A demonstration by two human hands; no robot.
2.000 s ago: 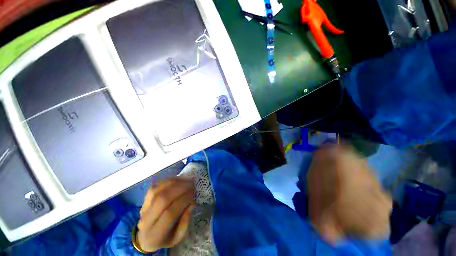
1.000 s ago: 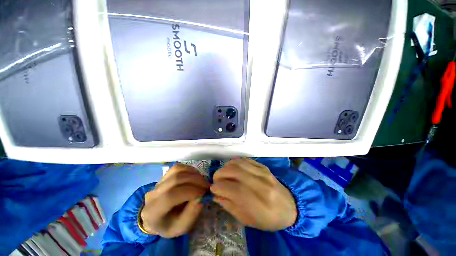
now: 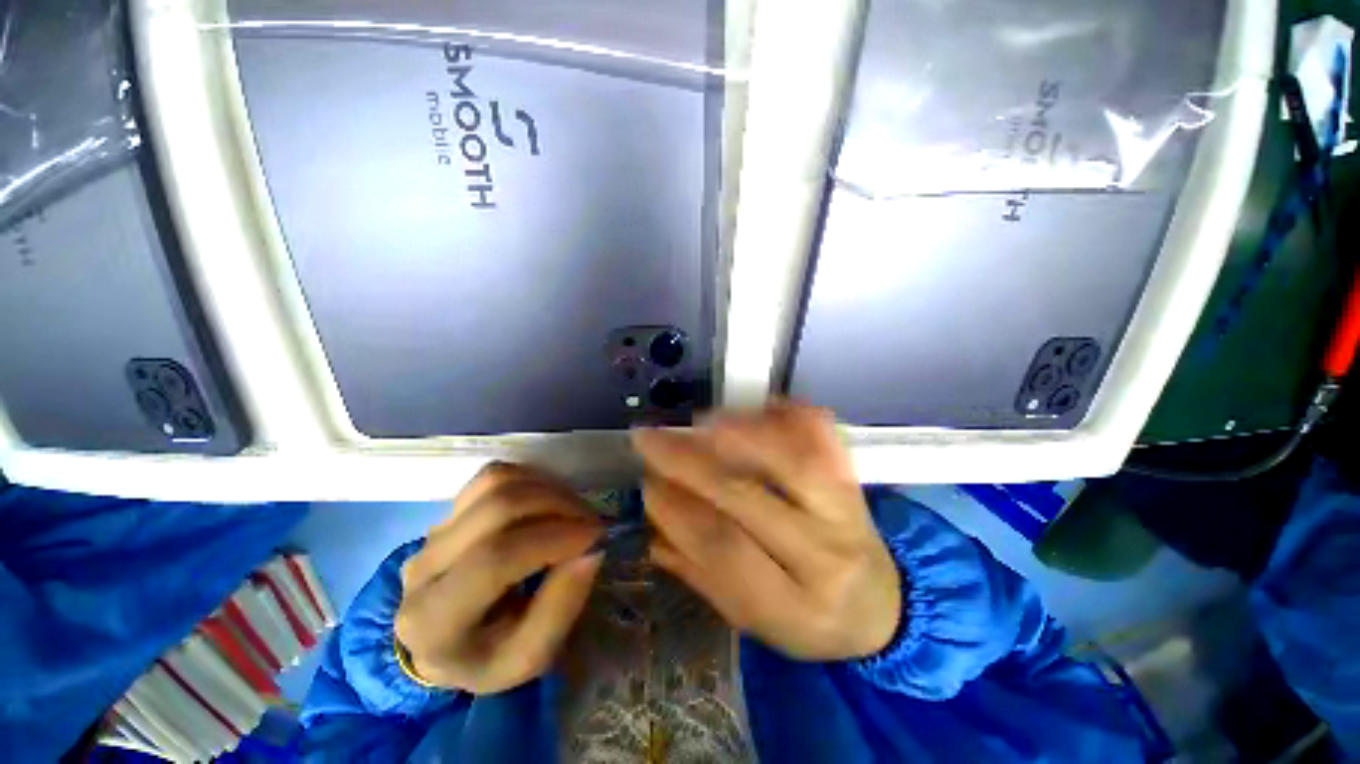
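Note:
A grey tablet back housing [image 3: 492, 284] with a "SMOOTH mobile" logo lies in the middle recess of the white foam tray [image 3: 776, 194]. Its dark camera square [image 3: 652, 369] is at its near right corner. My right hand [image 3: 776, 537] is blurred, its fingertips at the tray's front edge just below that square. My left hand [image 3: 500, 582] is in front of the tray with fingers bent together, a little apart from my right hand. A small bluish bit shows near its fingertips, too blurred to name. Whether either hand holds something is unclear.
Housings lie in the right recess [image 3: 970, 299] and left recess [image 3: 75, 329], partly under clear film. On the green mat at right are a blue strip [image 3: 1257, 276], a white pad [image 3: 1321, 82] and an orange air blow gun [image 3: 1345, 336], cut off by the edge.
My right hand has moved up from beside my left hand to the tray's front edge. My left hand has shifted slightly left. The view has shifted slightly, after swinging rightwards along the tray earlier.

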